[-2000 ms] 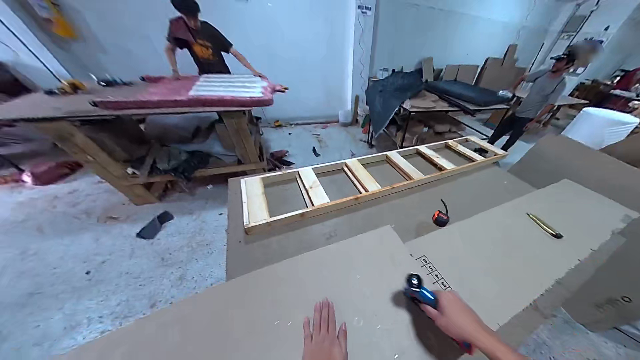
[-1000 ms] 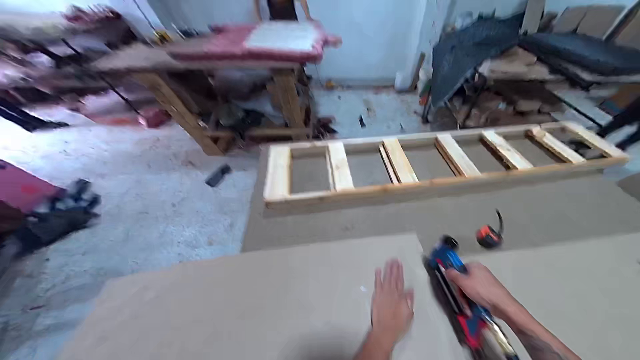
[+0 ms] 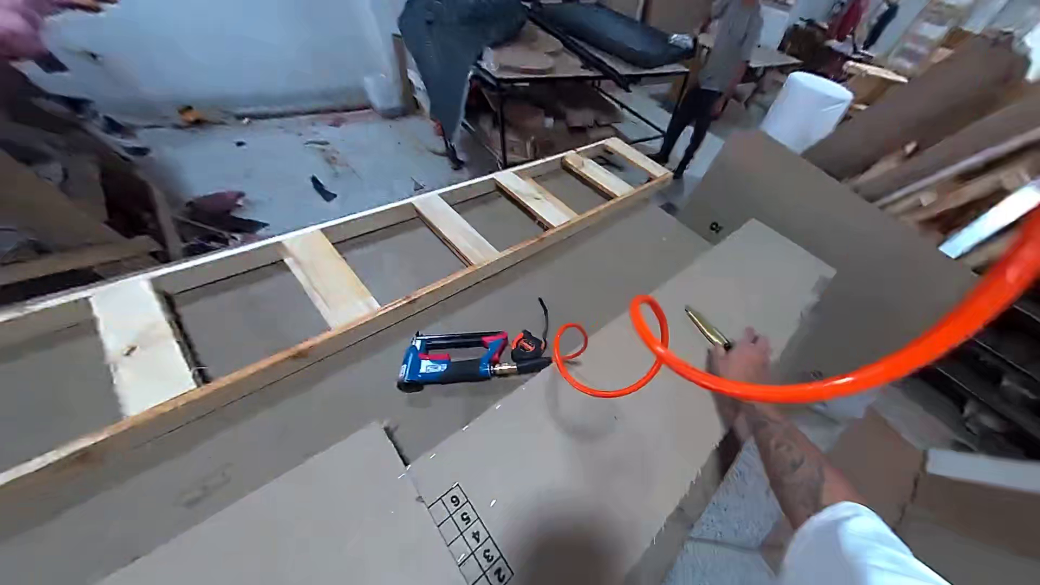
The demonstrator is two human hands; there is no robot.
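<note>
My right hand (image 3: 743, 357) reaches over the cardboard at the right, its fingers at the near end of a brass-coloured utility knife (image 3: 707, 327); whether they grip it cannot be told. My left hand is out of view. A blue and black pneumatic stapler (image 3: 451, 359) lies on its side on the cardboard, with an orange coiled air hose (image 3: 609, 394) running from it to the right. A tape measure (image 3: 527, 345) rests against the hose end of the stapler. Behind them lies a long wooden slatted frame (image 3: 329, 280). Cardboard sheets (image 3: 561, 455) cover the near surface, one bearing a printed grid.
The hose arcs above my right forearm. An upright cardboard sheet (image 3: 821, 219) and stacked boards (image 3: 934, 138) stand at the right. Beyond the frame are a metal-legged table (image 3: 569, 73) with dark material on it and a standing person (image 3: 723, 73).
The stapler, earlier in my right hand, now lies beside the tape measure. My right hand has moved to the knife. My left hand has left the view, which has swung right.
</note>
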